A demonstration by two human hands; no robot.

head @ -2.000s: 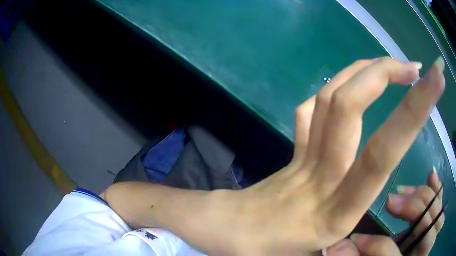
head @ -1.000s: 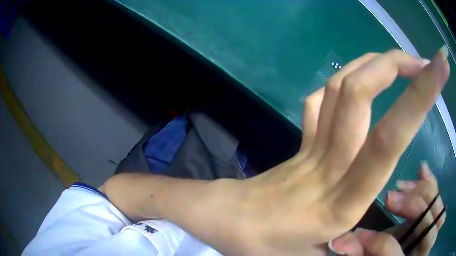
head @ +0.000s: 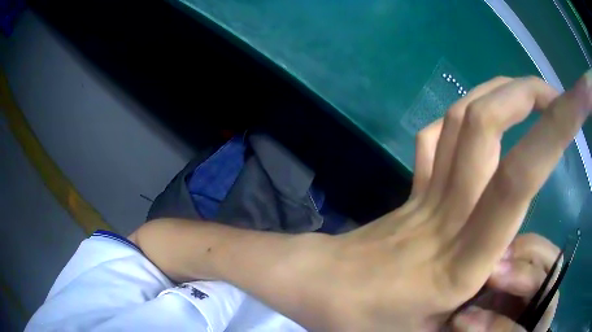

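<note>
My left hand is large in front, back towards the camera, its index finger stretched to the upper right and its other visible fingers bent. Its thumb and palm side are hidden, so I cannot tell whether it holds something. My right hand is partly hidden behind it at the lower right, gripping dark tweezers that point up. A clear sheet with a short row of small white dots lies on the green worktop beyond my left fingers, partly covered by them.
The green worktop runs diagonally, with a dark gap below its near edge. A shiny metal strip curves along its far side. A grey floor with a yellow line is at the left. Grey and blue cloth lies below.
The sheet and more of its dots have come into view beside my left fingers. My left hand sits slightly further right. My right fingers have curled, and the tweezers have turned more upright.
</note>
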